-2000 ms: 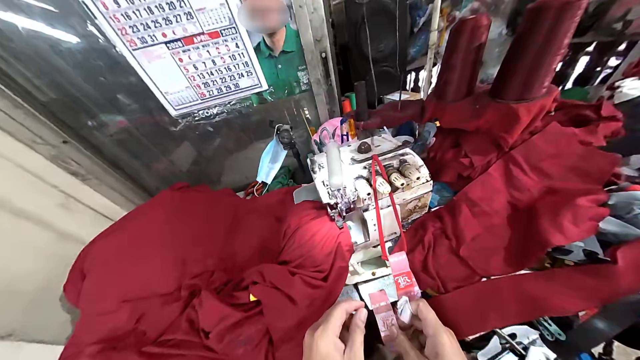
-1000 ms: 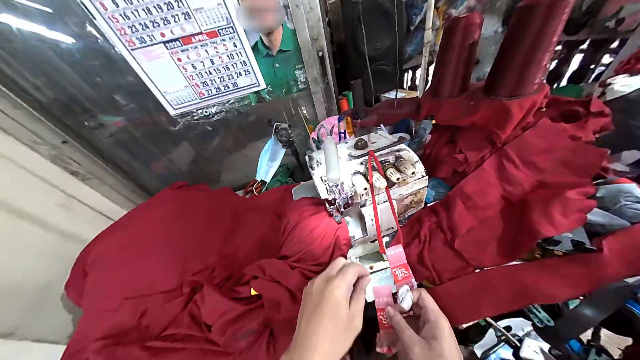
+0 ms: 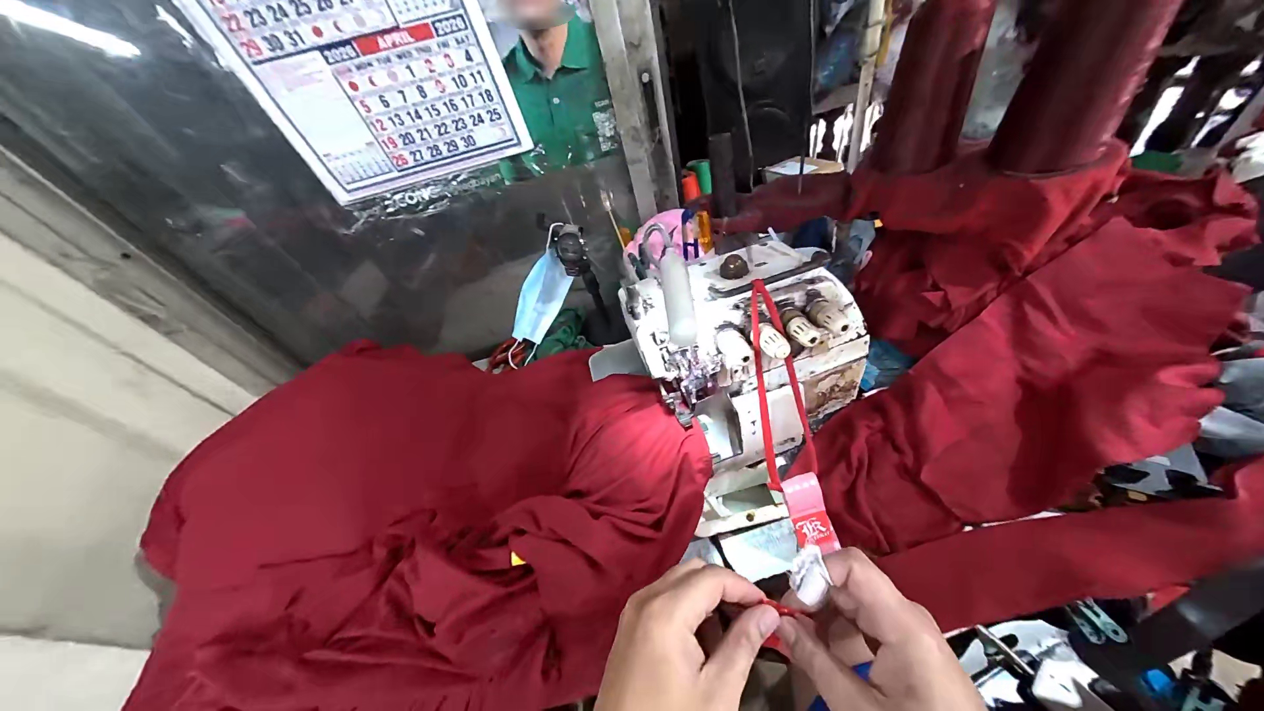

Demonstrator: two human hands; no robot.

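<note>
My left hand (image 3: 691,632) pinches a small red strip (image 3: 780,608) between thumb and forefinger. Beside it, my right hand (image 3: 879,632) grips the other side of that strip and a crumpled white piece (image 3: 810,578). A pink and red printed label strip (image 3: 811,513) rises from the right fingers. A thin red cord (image 3: 762,385) loops down over the front of a worn white overlock sewing machine (image 3: 731,415), just beyond my hands. Dark red fabric (image 3: 425,494) lies left of the machine, with its edge by the presser foot.
Another dark red fabric piece (image 3: 1047,395) spreads at the right, below two large red thread cones (image 3: 1066,89). A light blue face mask (image 3: 541,296) hangs behind the machine. A calendar (image 3: 395,99) is on the back panel. Green-handled snips (image 3: 1096,622) lie at lower right.
The two hands have come closer together at the strip. One of the two pink and red label pieces that stood out separately earlier is now mostly hidden between the fingers.
</note>
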